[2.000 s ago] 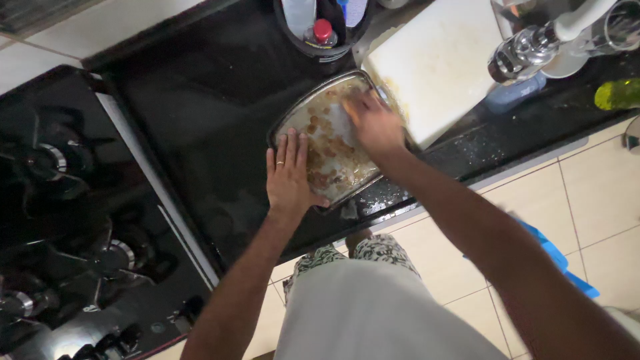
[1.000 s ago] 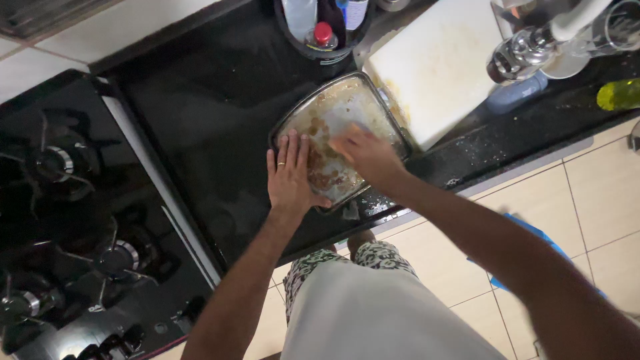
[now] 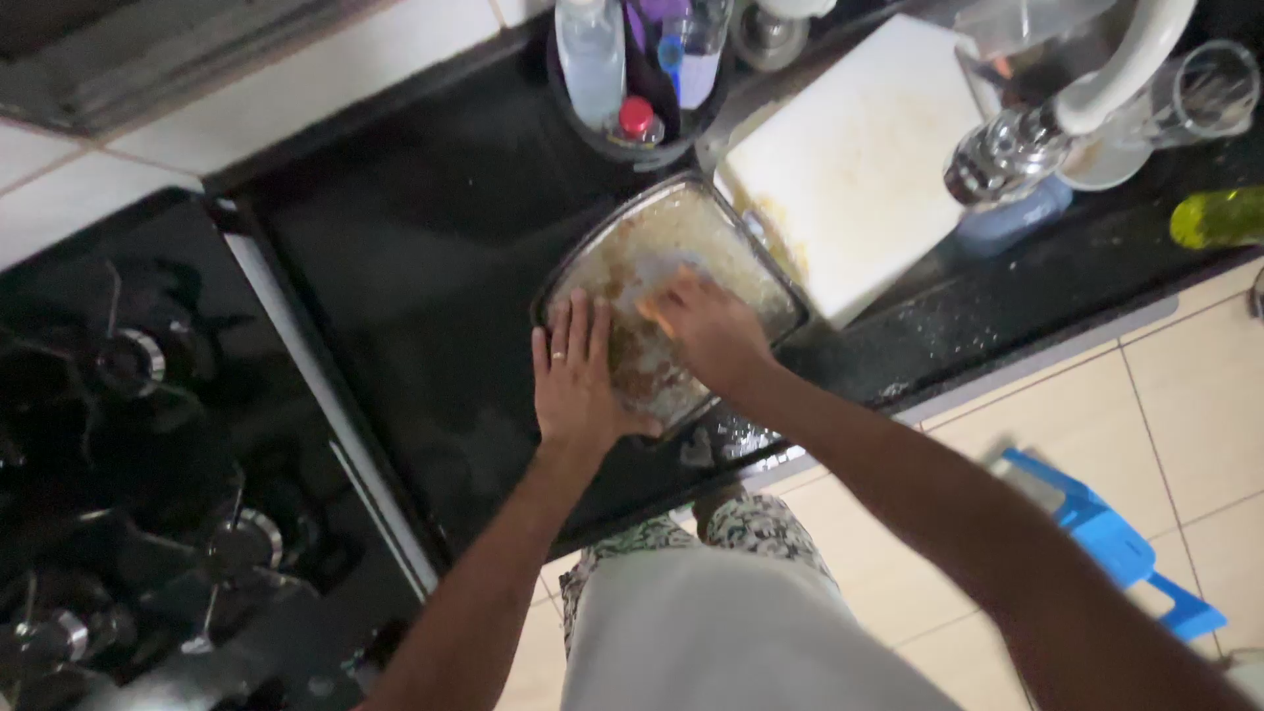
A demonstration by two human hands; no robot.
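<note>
A rectangular glass baking dish [image 3: 681,222] with brownish residue lies on the black stone countertop [image 3: 425,296]. My left hand [image 3: 578,370], a ring on one finger, rests spread over the dish's left edge, its thumb near the lower corner. Over the middle of the dish, my right hand [image 3: 716,331] has its fingers curled around something small and orange [image 3: 657,314], pressed to the residue. Motion blur and the fingers hide most of that item, so its kind is unclear. Whitish foam or liquid shows around the fingertips.
A white cutting board [image 3: 859,148] with stains touches the dish's right side. Behind stands a dark caddy [image 3: 632,148] of bottles. A faucet [image 3: 1007,153], a glass [image 3: 1215,89] and a yellow-green bottle [image 3: 1220,217] are at right. A gas cooktop [image 3: 168,444] lies left; a blue item [image 3: 1106,533] stands on the floor.
My right hand has moved about over the dish, from its upper right part two seconds ago to the middle. My left hand has stayed at the left edge.
</note>
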